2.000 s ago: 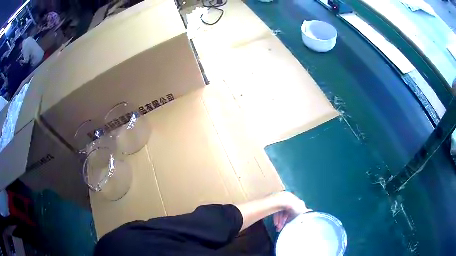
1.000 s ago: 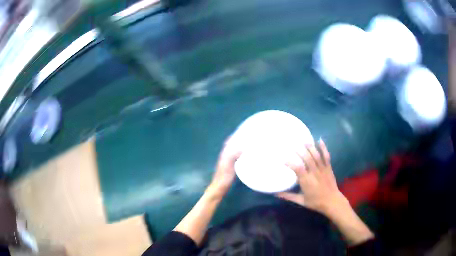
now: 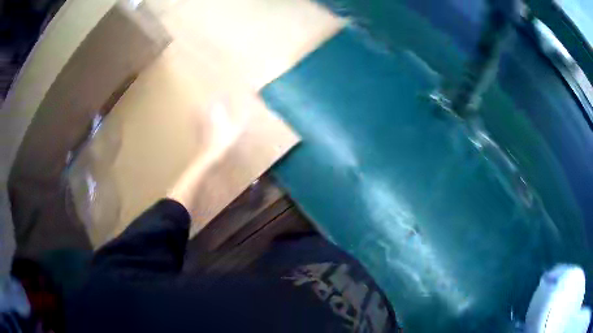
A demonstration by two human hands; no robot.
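The frame is badly blurred. My left hand (image 3: 224,125) is a pale smear above the flattened cardboard (image 3: 156,143), with its forearm coming from the dark sleeve; its fingers cannot be made out. Clear containers (image 3: 92,188) show only as faint shiny edges on the cardboard at the left, apart from my left hand. A white plastic cup (image 3: 556,300) is cut off by the bottom right corner, with another white edge beside it. My right hand is out of the picture.
The green bench surface (image 3: 390,162) runs from top centre to bottom right. A cardboard carton (image 3: 58,123) stands along the left. A dark green post (image 3: 484,58) rises at the upper right, before the blue-green conveyor belt (image 3: 546,123). Brown boards (image 3: 250,218) lie below the cardboard's edge.
The view has swung back left from the white cups. The white part held between both hands is no longer seen there. My left arm now reaches over the cardboard; my right hand has left the view.
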